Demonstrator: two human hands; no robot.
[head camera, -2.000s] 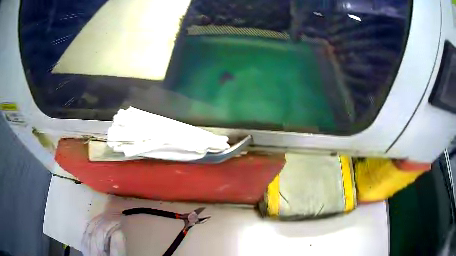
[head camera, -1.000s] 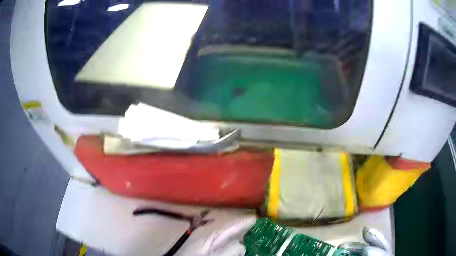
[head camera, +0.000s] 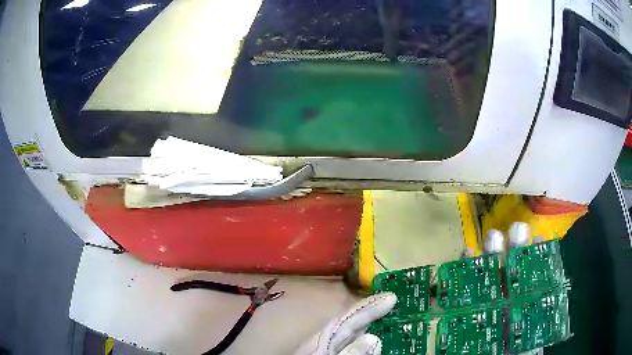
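A green circuit board panel (head camera: 474, 295) of several small boards in two rows is held over the white ledge at the lower right, component side showing. My left hand (head camera: 353, 324), in a white glove, grips its left edge and is cut off by the bottom edge of the picture. Of my right hand (head camera: 507, 237) only gloved fingertips show behind the panel's upper edge; the rest is hidden. Diagonal cutters (head camera: 258, 294) with black handles lie on the ledge left of the panel, jaws apart, touched by no hand.
The white machine has a dark window (head camera: 388, 104) above a red pad (head camera: 229, 232). A white folded bundle (head camera: 201, 170) lies on the grey handle. A beige pad (head camera: 416, 225), a yellow-red pad (head camera: 540, 216) and a control screen (head camera: 601, 73) are at the right.
The panel has risen from the bottom edge into fuller view, held between both hands. The view has shifted, so the machine sits further left. The cutters remain on the ledge.
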